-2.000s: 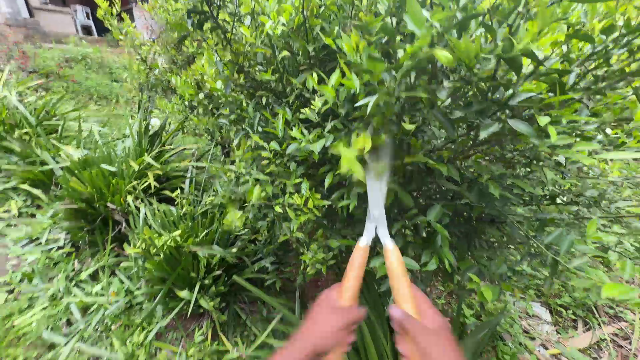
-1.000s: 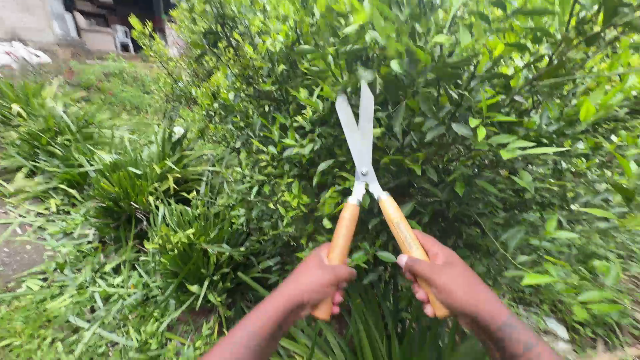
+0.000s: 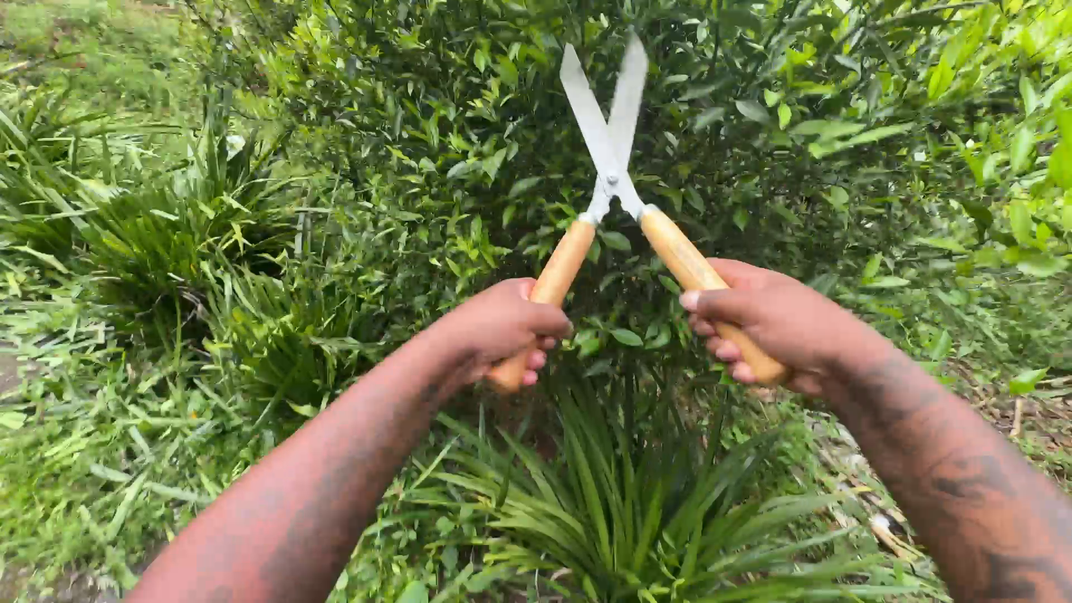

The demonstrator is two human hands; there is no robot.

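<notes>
A pair of hedge shears [image 3: 612,178] with metal blades and wooden handles points away from me, its blades spread in a V. My left hand [image 3: 517,328] is wrapped around the left wooden handle, and my right hand [image 3: 754,318] grips the right one. Behind and around the blades stands a dense leafy shrub [image 3: 435,142]; whether the blades touch any leaf I cannot tell.
Below the shears grows a clump of long strap-like leaves [image 3: 620,494]. More such clumps [image 3: 159,243] stand at the left. Dry stalks and litter [image 3: 888,519] lie on the ground at the lower right.
The shears' blades, together two seconds ago, have spread apart, and my hands on the handles have moved away from each other. The view has shifted.
</notes>
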